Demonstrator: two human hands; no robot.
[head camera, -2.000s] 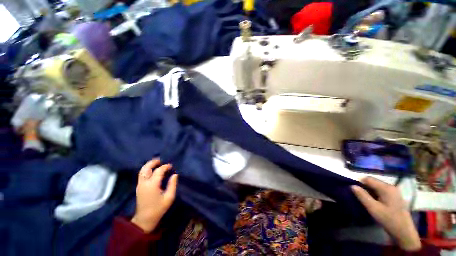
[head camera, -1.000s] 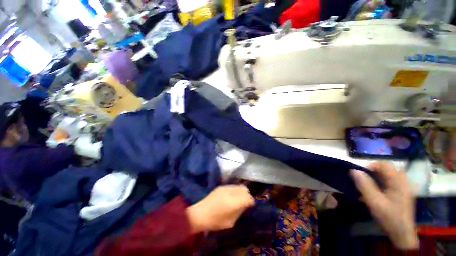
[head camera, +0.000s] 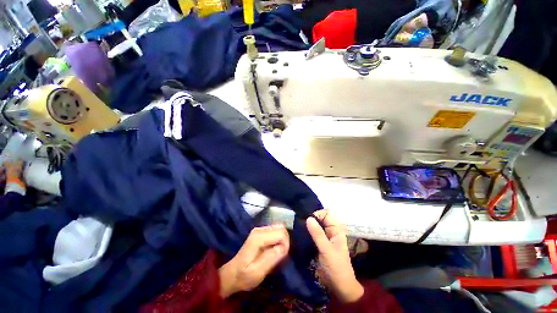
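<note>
A navy garment piece is heaped over the table's left part and my lap. Its long navy strip runs from the white stripe tape down to the table's front edge. My right hand pinches the strip's near end between thumb and fingers. My left hand is just left of it, fingers curled; whether it holds cloth is hidden. The lockstitch machine stands behind; cloth lies left of its needle area. A white panel shows among the navy cloth at left.
A smartphone lies under the machine head, with red-looped scissors beside it. A yellow-handled screwdriver stands atop the head. A neighbour's machine and a person's hand are at left. A red basket is at lower right.
My right hand has moved left with the strip's end, which now hangs down at the table edge. My left hand has come in beside it. The view has shifted, showing more of the machine's right end.
</note>
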